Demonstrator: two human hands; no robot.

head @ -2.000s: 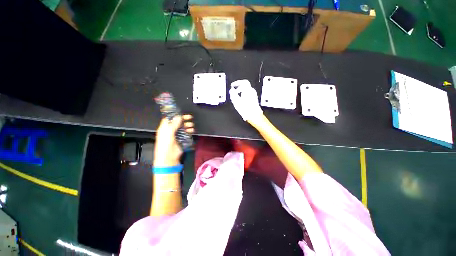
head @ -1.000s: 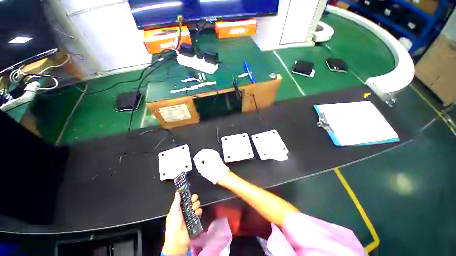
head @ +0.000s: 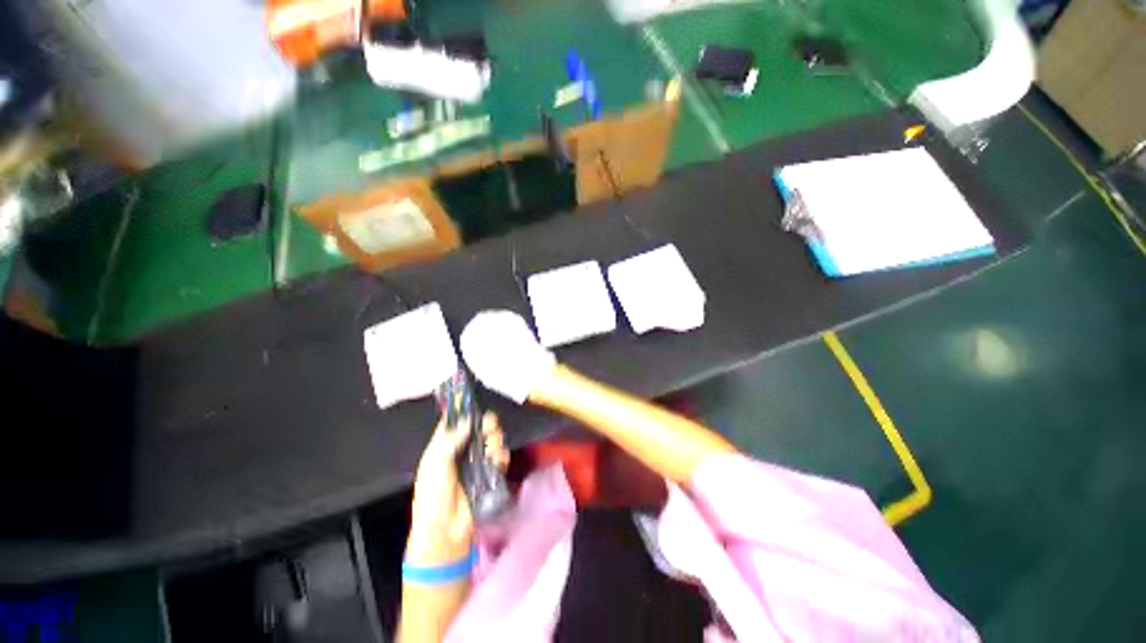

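Note:
My left hand (head: 442, 471), bare with a light blue wristband, holds the long black remote control (head: 481, 475). Its far end points at the near edge of the leftmost white box (head: 410, 356). My right hand (head: 505, 354), in a white glove, lies on the bench between that box and the middle white box (head: 571, 303). The glove blends with white, and I cannot tell if it holds something. The rightmost white box (head: 657, 289) has a small white piece at its near edge. Thin dark cords lie beyond the boxes. The picture is blurred.
A clipboard with white paper (head: 890, 211) lies on the bench's right. Beyond stands a green-topped table (head: 528, 101) with a white power strip (head: 427, 70), a blue pen (head: 582, 81) and an orange carton (head: 329, 23). A dark bin (head: 270, 588) is below the bench.
The view has tilted up since the first frame and slightly down again since the second. My left hand has brought the remote to the leftmost box. My gloved hand stays between the boxes.

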